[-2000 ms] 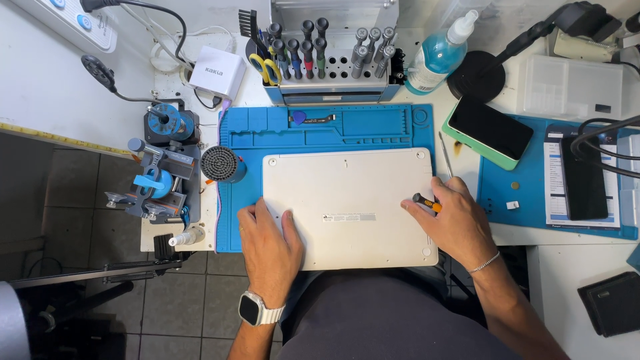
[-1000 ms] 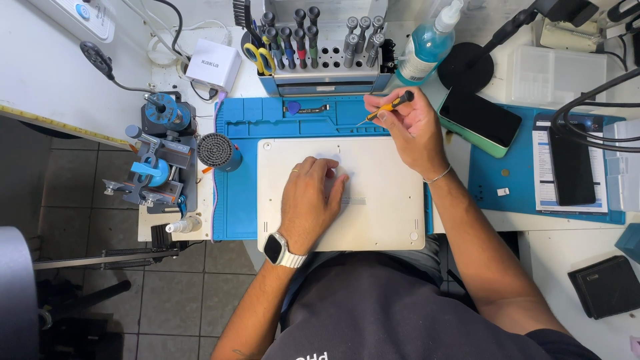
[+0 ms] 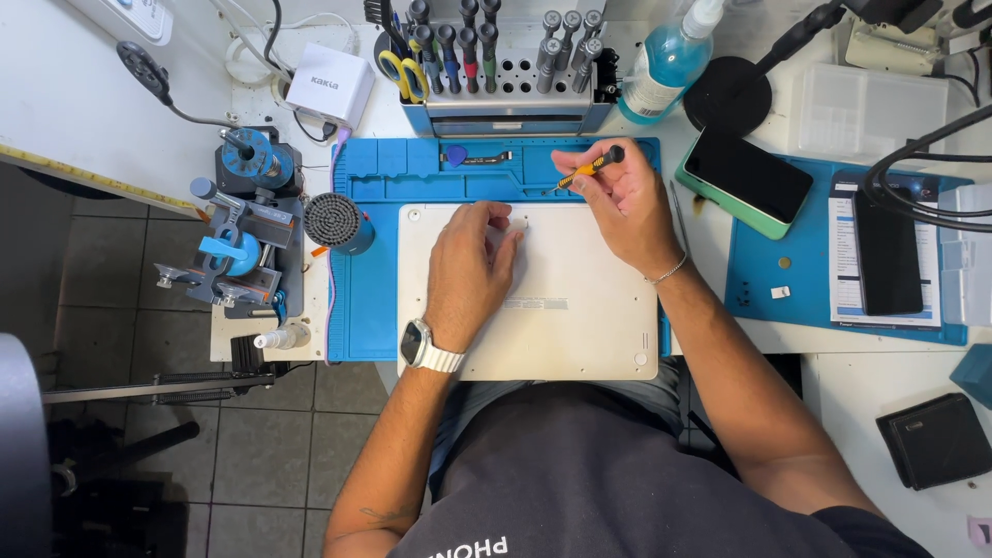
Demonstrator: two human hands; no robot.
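Observation:
A white laptop lies bottom side up on a blue silicone repair mat, its lower edge at my lap. My left hand rests on its upper middle, fingers bent; a small pale thing shows by the fingertips, too unclear to name. Above the laptop's top right, my right hand holds a precision screwdriver with a yellow and black handle. Its thin tip points down and left over the mat's tray section. A blue pick and a flex cable lie in a mat compartment.
Behind the mat stands a screwdriver rack, with a blue liquid bottle beside it. To the left are a bit holder and a clamp fixture. On the right lie a green-cased phone, a dark phone and a black wallet.
From the laptop's right side, my right hand has moved up with the screwdriver to above its top edge. My left hand has moved from the laptop's left edge onto its upper middle.

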